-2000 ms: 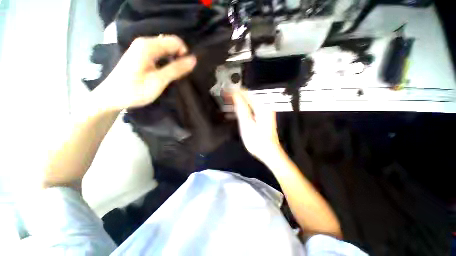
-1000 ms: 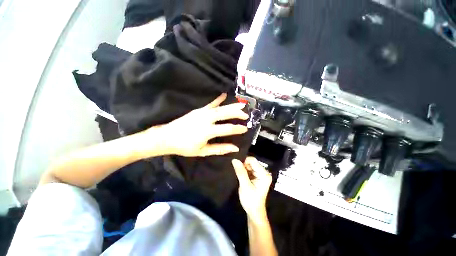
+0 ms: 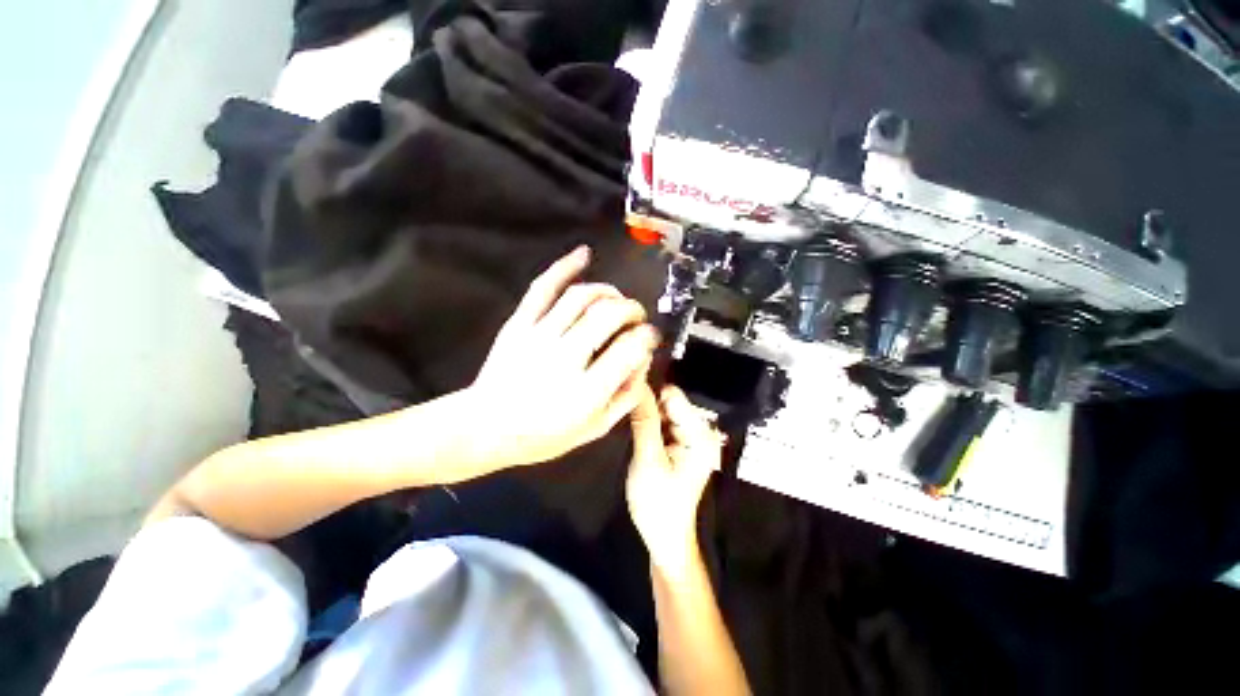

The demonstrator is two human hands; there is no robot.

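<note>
A large dark garment piece (image 3: 394,231) lies bunched on the table left of the overlock machine (image 3: 898,177) and runs down toward my lap. My left hand (image 3: 564,367) rests on the cloth just left of the presser foot (image 3: 676,292), its fingers bent and its fingertips close to my right hand. My right hand (image 3: 673,456) is below the foot at the cloth's right edge, thumb and fingers pinched together on the cloth edge. The exact grip is partly hidden by the fingers.
Black tension knobs (image 3: 900,310) line the machine front. A black and yellow tool (image 3: 952,442) lies on the white table (image 3: 1006,524), with a small black ring-handled item (image 3: 877,408) beside it. More dark cloth (image 3: 252,170) lies at the left, near a pale curved surface (image 3: 102,299).
Since one second ago, my left hand's spread fingers have bent and come down to meet my right hand. Two seconds ago my hands were apart. The view has also shifted.
</note>
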